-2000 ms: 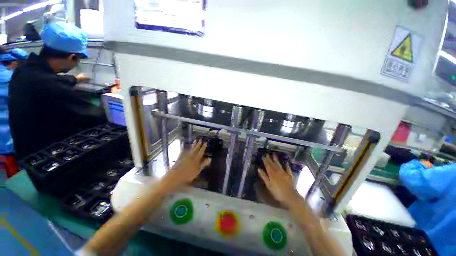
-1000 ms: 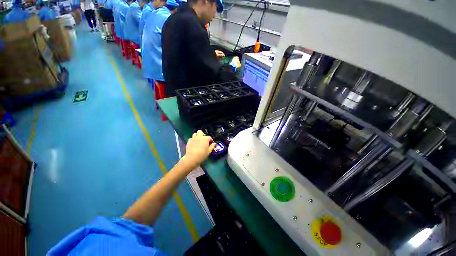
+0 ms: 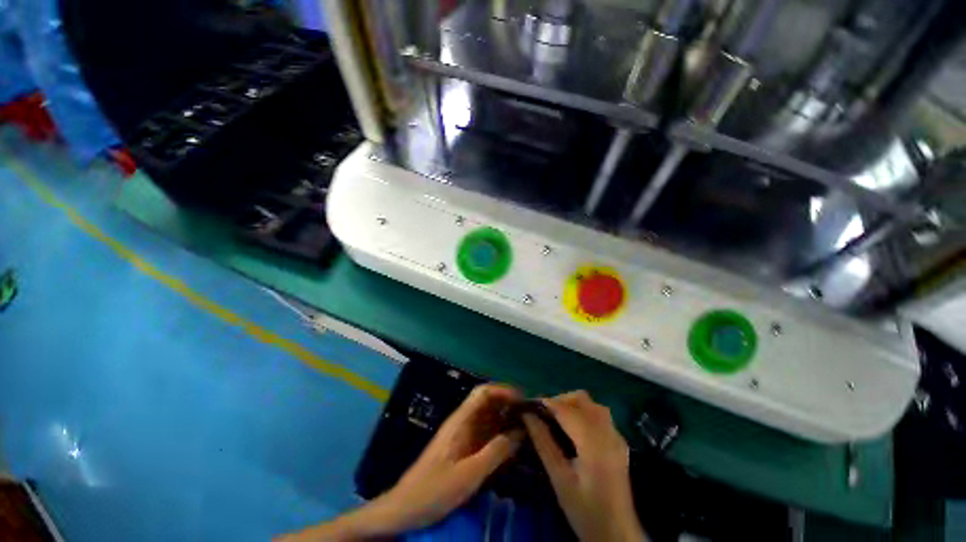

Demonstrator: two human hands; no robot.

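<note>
My left hand (image 3: 464, 450) and my right hand (image 3: 580, 450) are together at the bottom middle, above a black tray (image 3: 387, 450) at my lap. Between the fingertips they hold a small dark housing (image 3: 538, 411), mostly covered by the fingers and blurred. Another small black housing with shiny detail (image 3: 656, 423) lies on the green mat to the right of my right hand.
The white press panel (image 3: 424, 228) has two green-ringed buttons (image 3: 484, 255) and a red stop button (image 3: 601, 295). Steel rods stand in the press opening. Black parts trays (image 3: 286, 217) are at the left, another (image 3: 937, 397) at the right edge. A person in dark clothing is upper left.
My left hand has come back from the left-hand parts tray to the lap tray. My right hand has come into view, and both now hold a dark part. The view has turned right and down.
</note>
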